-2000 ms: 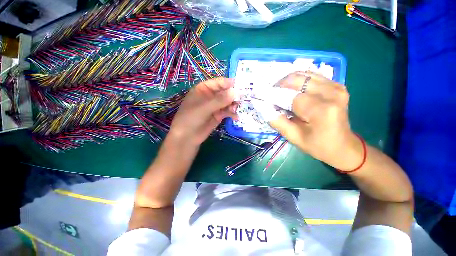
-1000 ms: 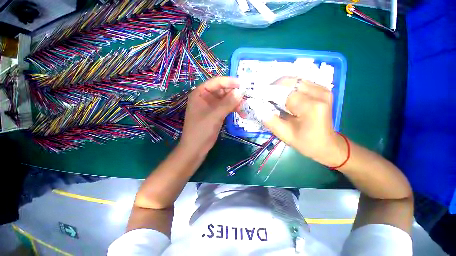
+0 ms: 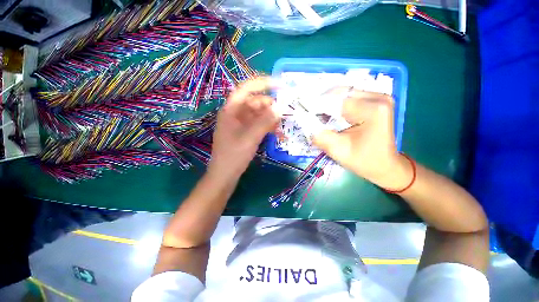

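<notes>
My left hand is over the left edge of the blue parts tray, blurred, its thumb and fingertips close together; whether it grips something cannot be told. My right hand is over the middle of the tray, with white coverings on its fingers, and seems to pinch a small white piece between thumb and fingers. Thin dark wires show between the two hands. White pieces fill the tray. Several lead wires hang below my right hand at the tray's near edge.
Herringbone rows of coloured leads cover the bench's left side. A clear plastic bag lies beyond the tray. A wired piece with a yellow-orange end is at the far right. A pale compartment box stands at left, a large blue bin at right.
My left fingertips have moved slightly up and away from my right fingertips. My right hand has shifted slightly left since the oldest frame. The hanging leads have swung a little left.
</notes>
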